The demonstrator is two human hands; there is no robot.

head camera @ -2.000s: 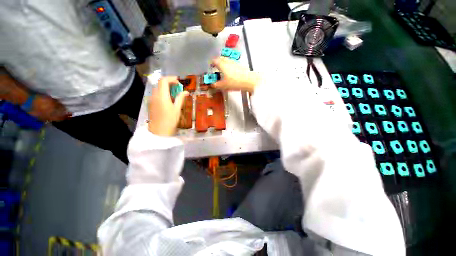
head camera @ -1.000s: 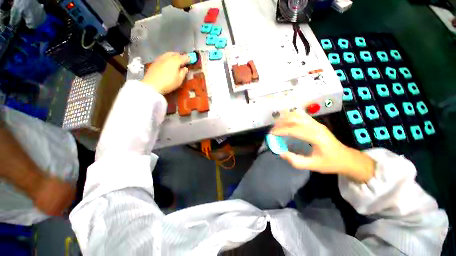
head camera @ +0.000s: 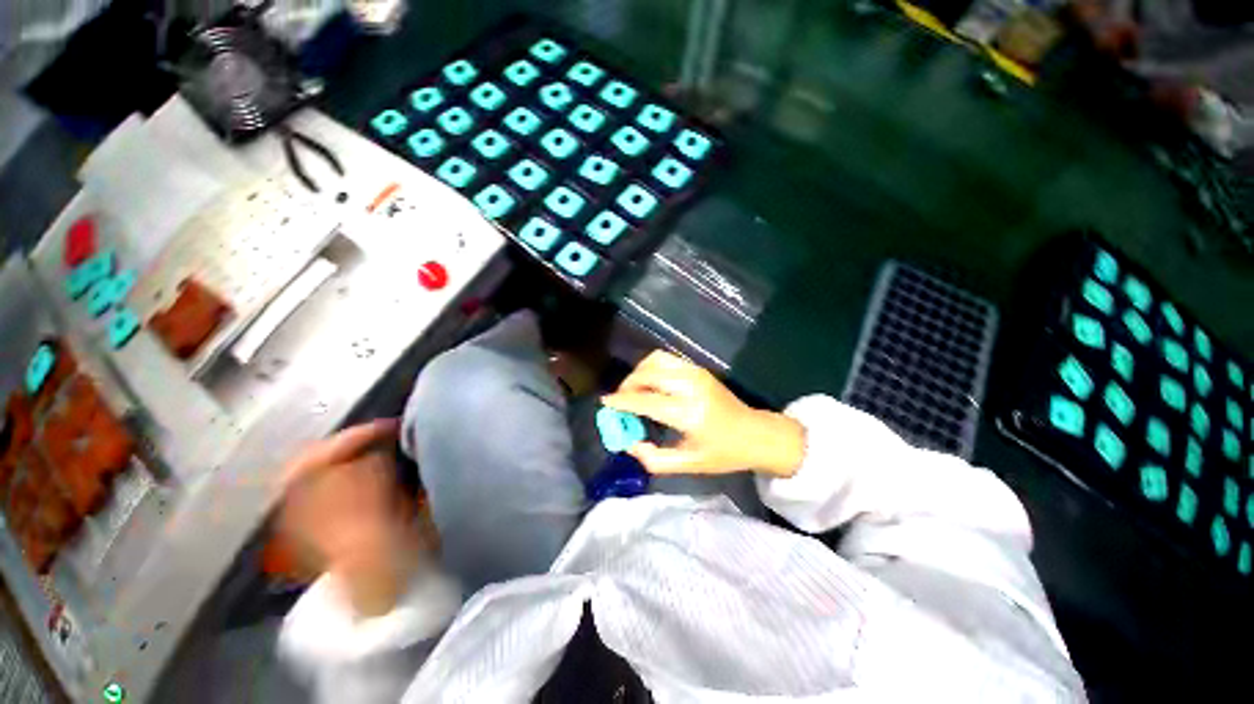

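My right hand point(head camera: 695, 420) holds a teal housing point(head camera: 620, 429) between thumb and fingers above my lap, with its face partly covered by the fingertips. My left hand point(head camera: 344, 506) is blurred, low at the front edge of the pale machine; whether it holds anything cannot be told. Another teal housing point(head camera: 41, 366) sits at the orange-brown fixture nests point(head camera: 72, 447) on the machine at far left.
Loose teal shells point(head camera: 99, 292) and a red piece point(head camera: 81, 241) lie on the machine top point(head camera: 275, 179), near pliers point(head camera: 314, 158). Black blister trays point(head camera: 601, 282) point(head camera: 1025, 420), a clear plastic bag point(head camera: 699, 296) and a dotted sheet point(head camera: 924, 351) lie on the green bench.
The view has swung right, bringing the dotted sheet and second tray in. My left hand has left the fixture nests. My right hand still holds a teal housing, now over my lap.
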